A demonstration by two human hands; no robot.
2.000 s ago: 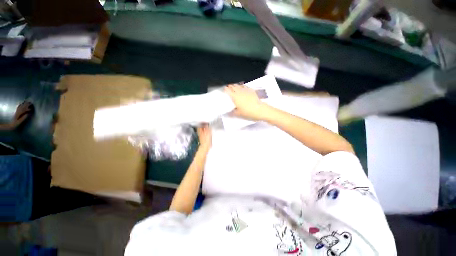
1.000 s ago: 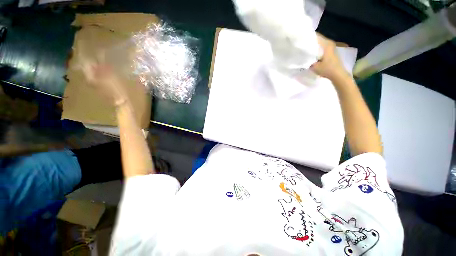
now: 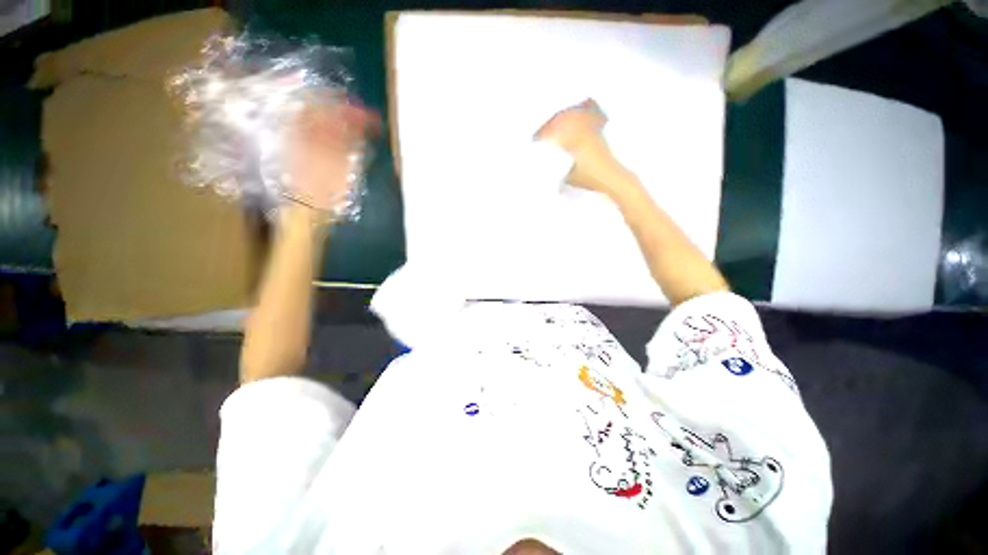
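Note:
The white sheet stack point(image 3: 488, 87) lies in front of me with a thin brown edge beneath. My right hand point(image 3: 576, 132) is over its middle, fingers curled on a white wrapped bundle. The bundle point(image 3: 417, 307) blends into the stack; a rounded white part of it sticks out past the stack's lower left corner. What is inside it is hidden. My left hand point(image 3: 325, 146) is blurred, at the right side of the shiny clear plastic heap point(image 3: 233, 108); whether it grips any plastic cannot be told.
Brown cardboard point(image 3: 152, 206) lies at left, partly under the plastic. A second white sheet stack point(image 3: 861, 201) lies at right. A long pale sleeved product point(image 3: 829, 41) with a yellowish end lies at upper right. The dark green bench point(image 3: 363, 244) shows between them.
My left hand has moved right from the cardboard to the plastic heap. My right hand has moved left and the bundle now reaches toward the stack's lower left. The other person has left the view.

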